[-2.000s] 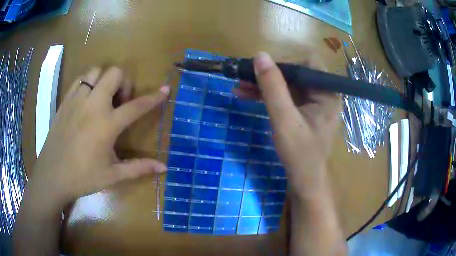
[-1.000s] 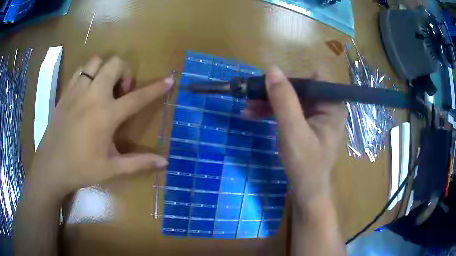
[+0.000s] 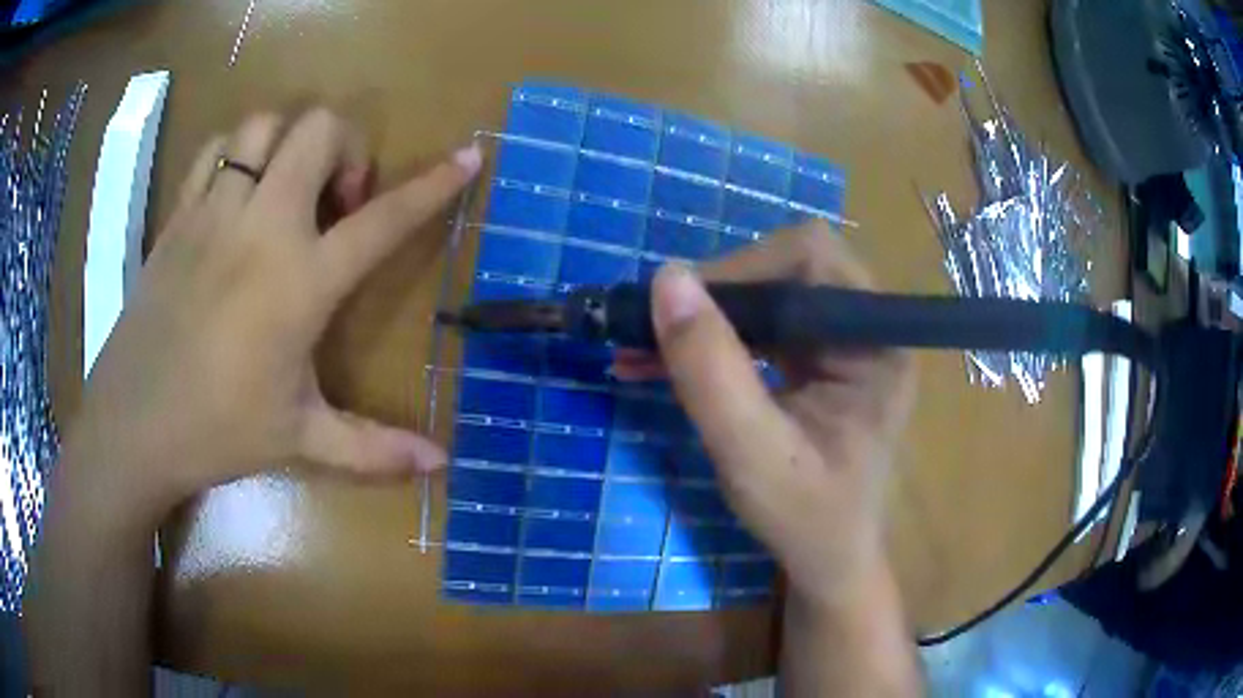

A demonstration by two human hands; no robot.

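Note:
A blue solar cell sheet (image 3: 545, 443) with silvery grid lines lies flat in front of me. A thin bus ribbon (image 3: 431, 423) runs along its left side, crossing the wire ends that poke out. My left hand (image 3: 259, 327) lies at the left; its index fingertip is at the ribbon's upper end and its thumb tip at the sheet's left edge, lower down. My right hand (image 3: 791, 409) holds the soldering iron (image 3: 845, 314) by its black handle, above the sheet. The iron's tip is at the ribbon, between my left finger and thumb; contact is unclear.
Loose ribbon piles lie at the far left (image 3: 34, 327) and right (image 3: 1016, 246). White strips lie at left (image 3: 120, 218) and right (image 3: 1101, 423). A grey device (image 3: 1125, 89) stands upper right. The iron's cord (image 3: 1043, 566) curves at lower right. A copper-coloured scrap (image 3: 931, 82) lies above the right pile.
The iron has moved left and down the sheet, its tip now at the ribbon's middle. The sheet and surroundings sit higher in view. My left hand keeps its pose at the ribbon.

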